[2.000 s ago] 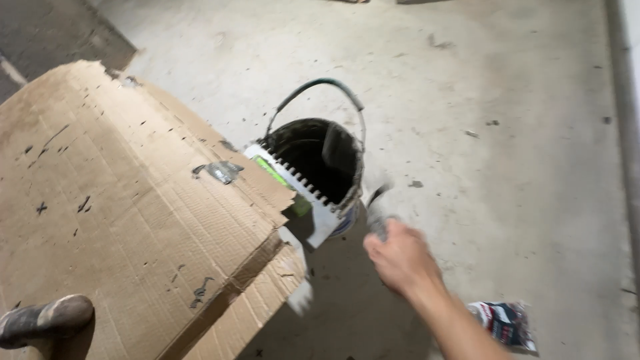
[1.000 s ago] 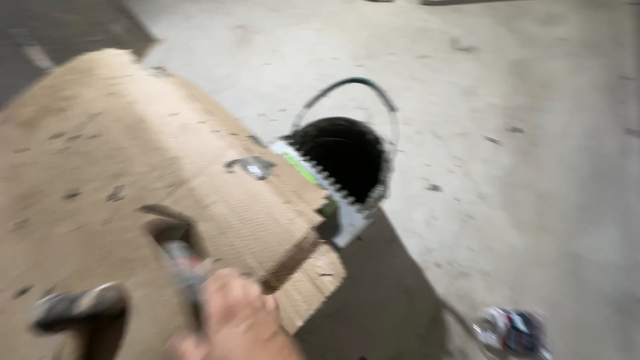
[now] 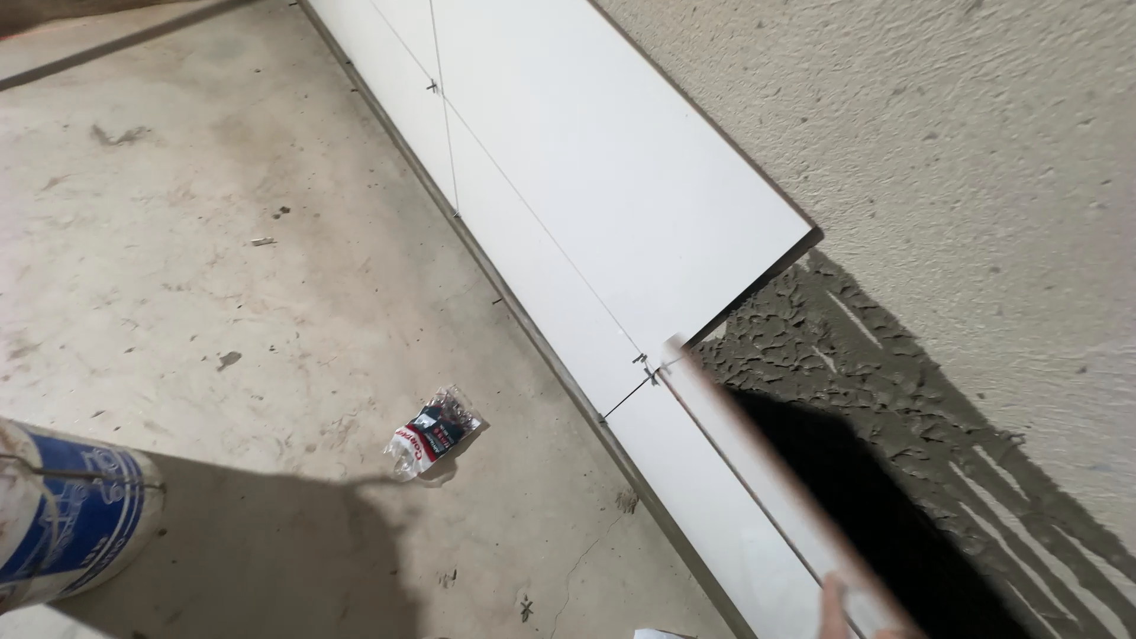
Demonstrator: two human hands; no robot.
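At the bottom edge, blurred fingertips that look like my left hand are on a long white tile, near its lower edge. Seen nearly edge-on, this tile leans away from the wall, with a dark gap behind it. Its far end is beside the corner of a larger white tile on the wall. Below runs a bottom row of white tile. Small spacers sit at the joint. Grey ridged mortar covers the wall beyond the tiles. My right hand is out of view.
A clear plastic packet with printing lies on the concrete floor. A blue and white bucket stands at the lower left and casts a shadow. Rough bare wall rises at the right.
The view has swung from the cardboard and the bucket's opening to the tiled wall. My right hand, earlier by the bucket and then over the cardboard with a blurred tool, has left the view.
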